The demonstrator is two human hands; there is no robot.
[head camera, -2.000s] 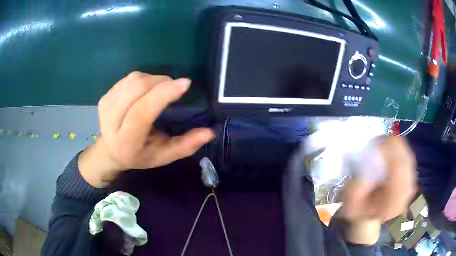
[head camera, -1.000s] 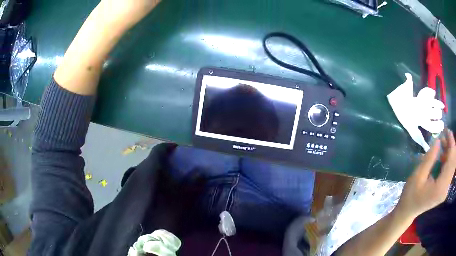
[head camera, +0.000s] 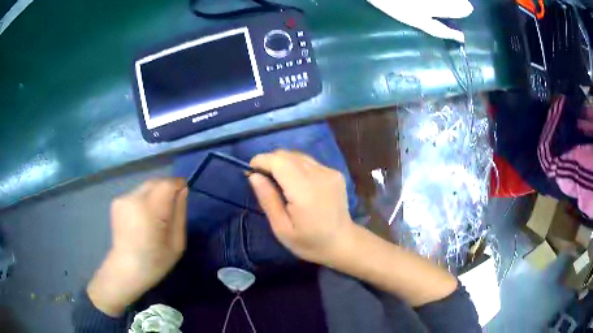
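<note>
The black handheld display unit (head camera: 292, 75) lies face up on the green bench near its front edge, its silver-white screen border uncovered and its round dial at the right. My right hand (head camera: 302, 201) grips the right end of a clear front panel with a black border (head camera: 224, 156), held over my lap below the unit. My left hand (head camera: 149, 227) is blurred at the panel's left corner; its fingertips are closed there, but whether they grip the panel or a film is unclear.
A white glove (head camera: 426, 16) lies on the bench at the upper right. The black wrist strap (head camera: 240, 10) loops at the unit's top. Shiny clear packaging (head camera: 442, 175) is heaped right of my lap. Cardboard boxes (head camera: 546, 224) and a person's pink striped clothing (head camera: 569, 153) are at the right.
Both hands have come together over my lap, now with the clear panel. The unit and white glove appear further up and left as the view has shifted.
</note>
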